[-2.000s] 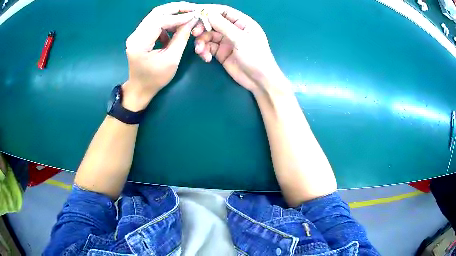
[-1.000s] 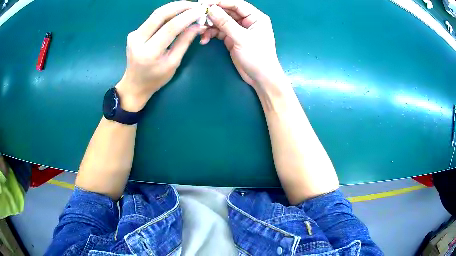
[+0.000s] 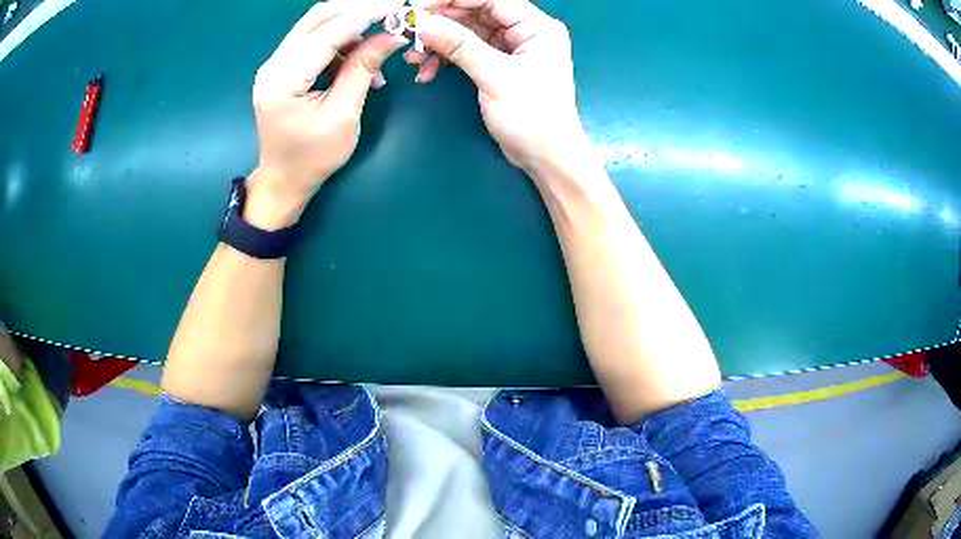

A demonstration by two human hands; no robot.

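Note:
A small white earbud (image 3: 418, 40) with a yellow-orange spot (image 3: 411, 18) shows between my fingertips near the top edge. A small white rounded piece (image 3: 394, 21) shows beside it at my left fingertips; whether it is a second earbud I cannot tell. My left hand (image 3: 312, 105), with a dark watch on the wrist, pinches the white piece with thumb and fingers. My right hand (image 3: 516, 79) pinches the earbud between thumb and fingers. Some fingers are cut off by the top edge.
A red marker or lighter (image 3: 87, 114) lies on the glossy green work surface (image 3: 443, 274) at the left. A white rail (image 3: 927, 47) curves across the upper right corner, with small white things beyond it. Part of a person in yellow-green (image 3: 26, 416) shows at the lower left.
My left hand has shifted slightly left and turned. The white rounded piece and the yellow-orange spot now show side by side. The view has shifted slightly.

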